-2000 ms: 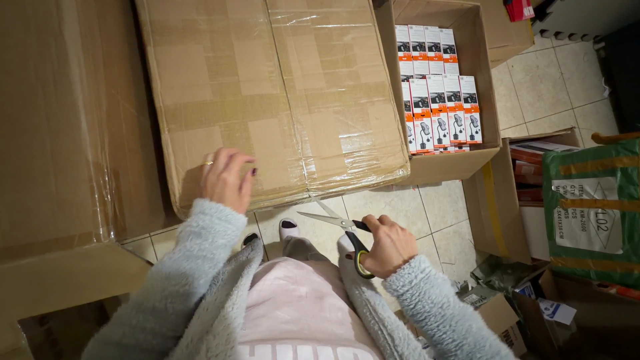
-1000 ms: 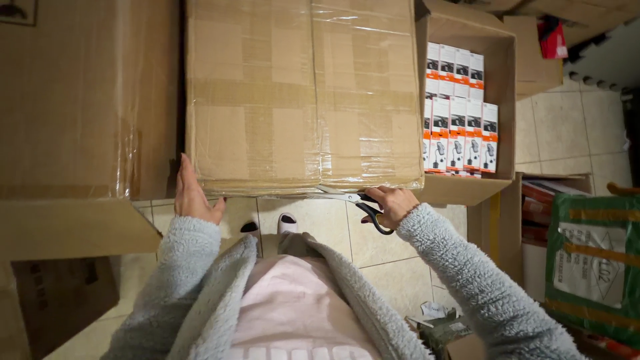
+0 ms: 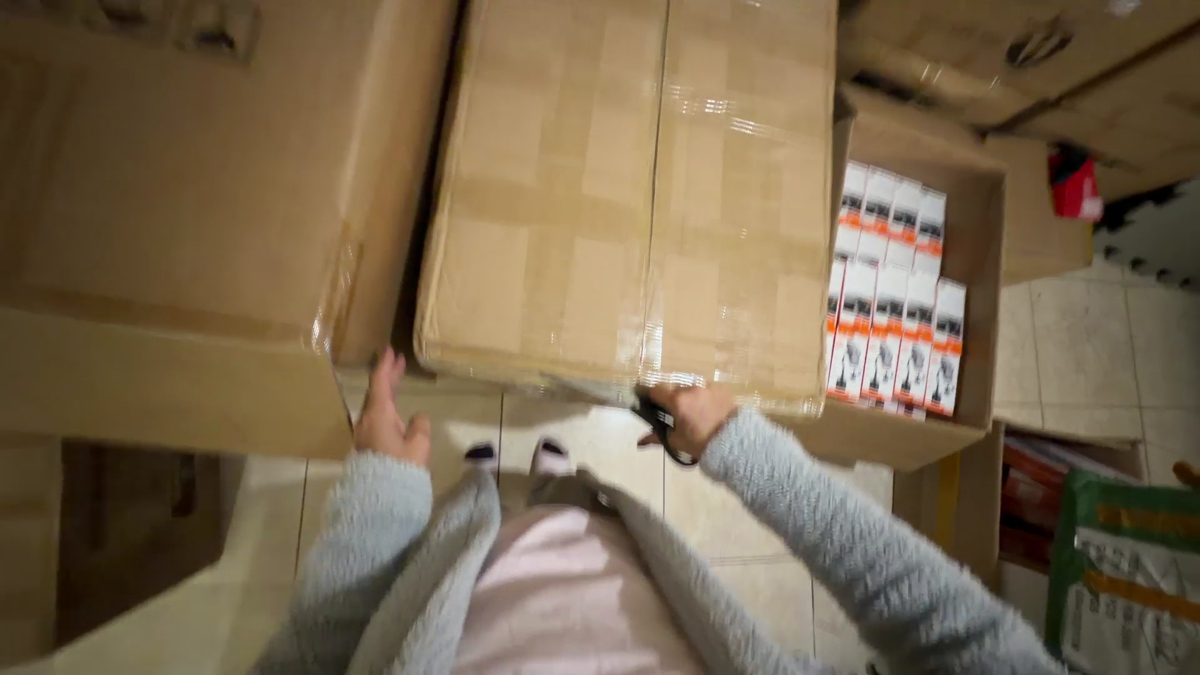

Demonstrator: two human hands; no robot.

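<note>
A large cardboard box (image 3: 600, 206), with clear tape across its flaps and a seam down its top, lies in front of me. My right hand (image 3: 689, 420) grips the dark handles of a pair of scissors (image 3: 664, 427) at the box's near edge. The blades point left along that edge, and their tips are blurred. My left hand (image 3: 389, 417) is raised near the box's near left corner, fingers spread and holding nothing. Whether its fingertips touch the box I cannot tell.
Another big cardboard box (image 3: 178, 187) stands at the left. On the right, an open carton (image 3: 881, 436) holds several small white and orange boxes (image 3: 881, 328). A green wrapped package (image 3: 1087, 525) is at the lower right. My feet are on the tiled floor (image 3: 600, 450) below.
My left hand has come off the box's top, where it lay two seconds ago, to beside its left corner. The scissors have gone from clear of the box to its near edge. The view has shifted.
</note>
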